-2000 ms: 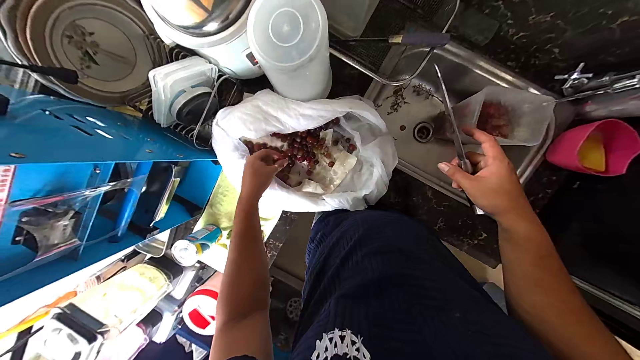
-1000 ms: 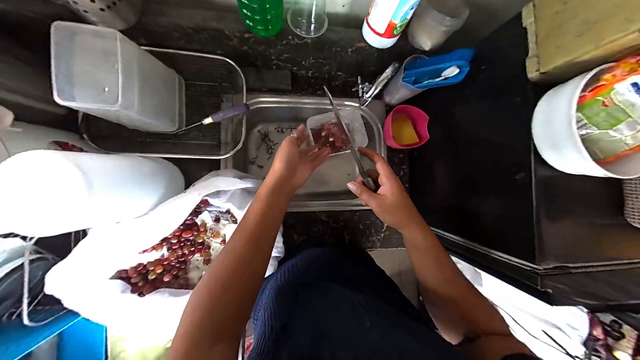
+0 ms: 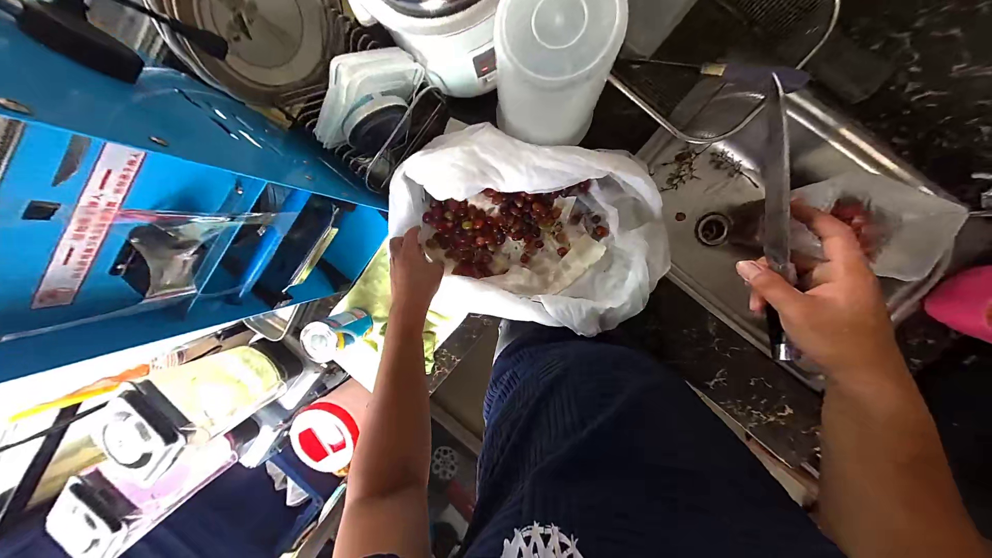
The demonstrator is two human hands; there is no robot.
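Observation:
A white plastic bag stands wide at its mouth, with many red grapes and crumpled pale paper inside. My left hand is at the bag's left rim, its fingertips beside the grapes; whether it holds anything is hidden. In my right hand is a knife, blade pointing up the view, above the near edge of the steel sink. Beyond that hand, a translucent plastic container with blurred reddish pieces lies in the sink. Stem bits lie near the drain.
A tall translucent container and a white appliance stand behind the bag. A wire rack adjoins the sink, and a pink container is at far right. Left are a blue shelf, a can and jars.
My left hand has gone from over the sink container to the bag's left rim. The knife has stayed in my right hand. The view has swung back left towards the bag.

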